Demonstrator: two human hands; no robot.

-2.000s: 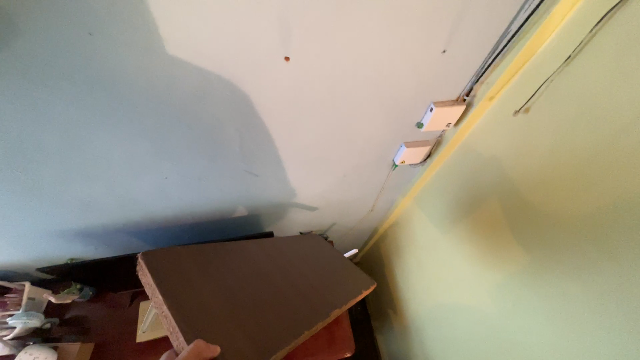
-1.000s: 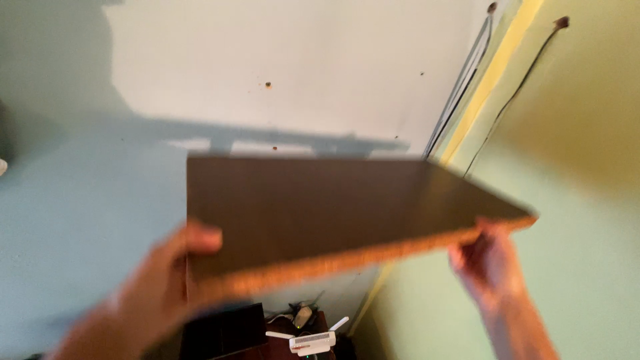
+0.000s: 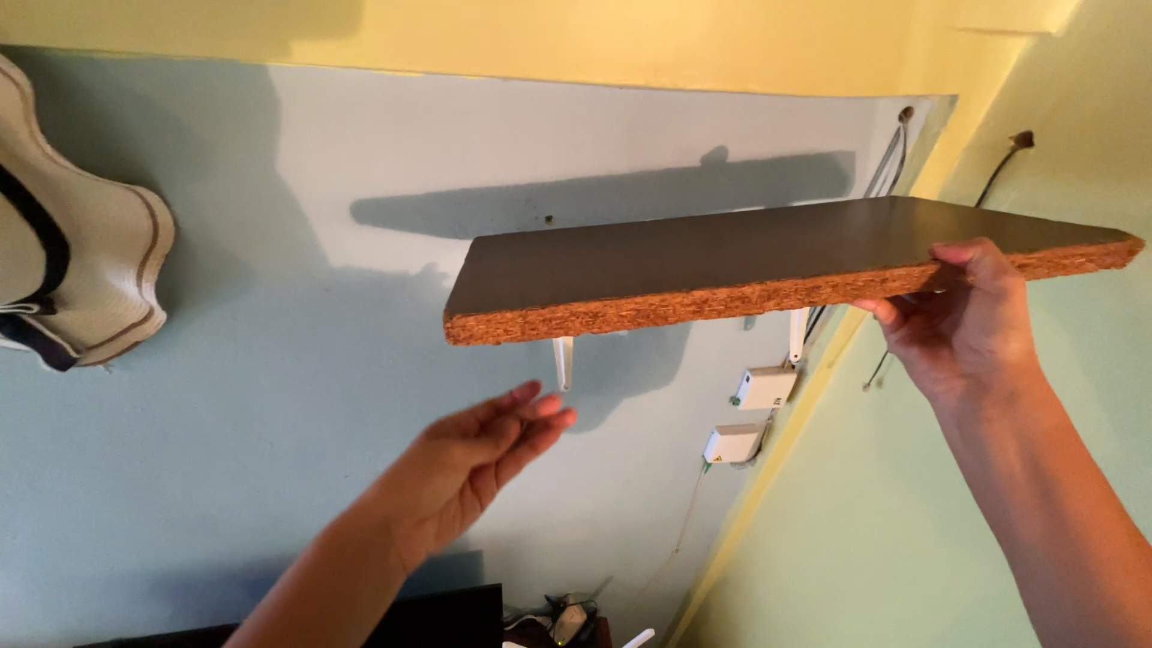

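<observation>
A dark-faced particleboard panel (image 3: 702, 256) with a rough brown edge is held up flat near the wall corner. My right hand (image 3: 967, 324) grips its near edge, thumb on top and fingers beneath. My left hand (image 3: 486, 459) is off the panel, below its left part, with fingers apart and nothing in them. The lower arm of a white shelf bracket (image 3: 563, 363) shows under the panel's left part, just above my left fingertips. A second white bracket (image 3: 797, 335) shows under its right part. Whether the panel rests on the brackets is hidden.
Two small white boxes (image 3: 766, 389) with wires are on the wall below the panel. A pale hat with a dark band (image 3: 135, 270) hangs at the left. A black screen (image 3: 450, 616) and a cluster of cables and plugs (image 3: 569, 621) are at the bottom.
The panel has gone up and toward the corner. My left hand, on its left end one second ago, has let go; my right hand still grips it. The view has shifted upward.
</observation>
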